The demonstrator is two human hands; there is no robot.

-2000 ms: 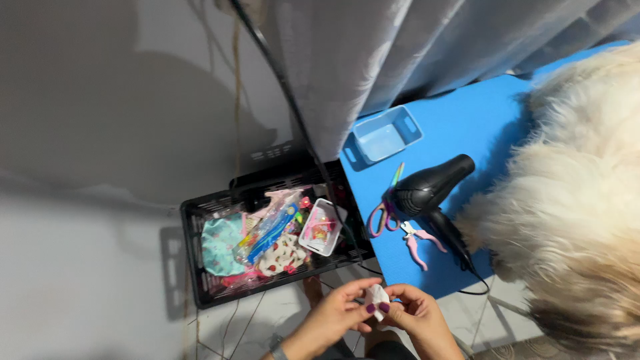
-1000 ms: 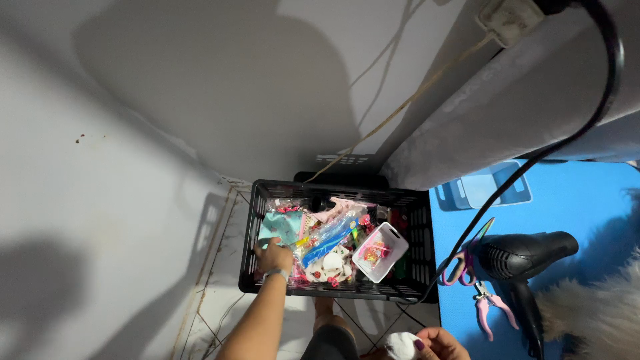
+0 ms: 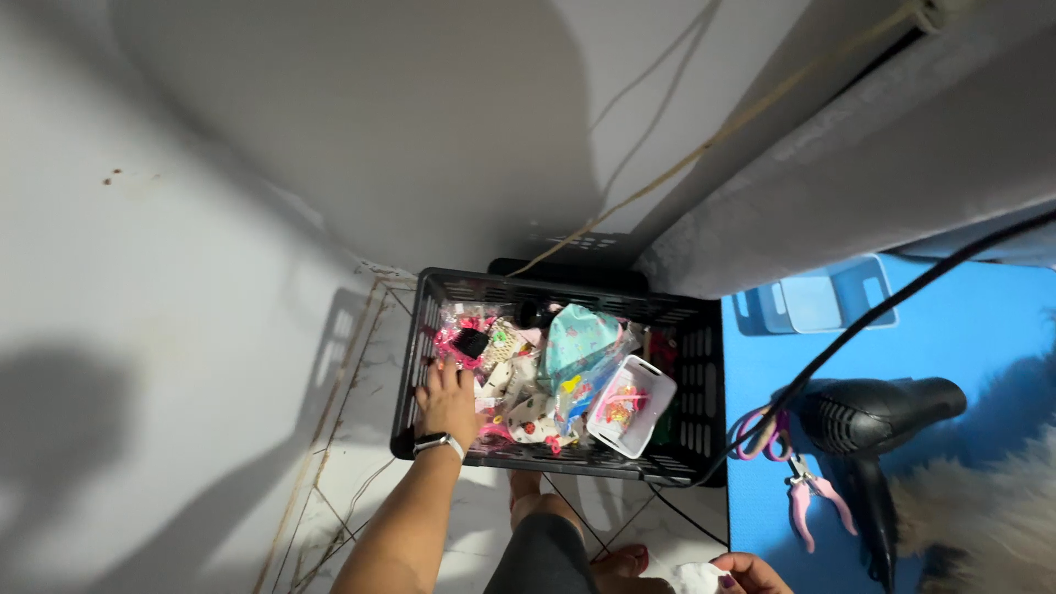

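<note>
My left hand (image 3: 448,404), with a watch on the wrist, reaches into the left part of a black plastic basket (image 3: 565,470). Its fingers are spread over plastic-wrapped items, just below a black comb-like piece (image 3: 471,342); whether it grips anything is hidden. A teal cloth (image 3: 580,342), a white cloth with printed spots (image 3: 535,419) and a small white plastic tray (image 3: 610,441) with small colourful pieces lie in the basket. At the bottom edge, my right hand (image 3: 749,572) holds a crumpled white wad (image 3: 700,577) by its fingertips, partly cut off by the frame.
On the blue table (image 3: 755,528) at the right lie a black hair dryer (image 3: 874,412), scissors (image 3: 763,433), pink-handled nail clippers (image 3: 815,499) and a light blue plastic basket (image 3: 825,297). A furry animal (image 3: 982,511) is at the right edge. A black cord (image 3: 891,290) crosses in front.
My left hand has left the white wad and gone into the black basket. The teal cloth has moved from the basket's left side toward its middle. The view has swung left.
</note>
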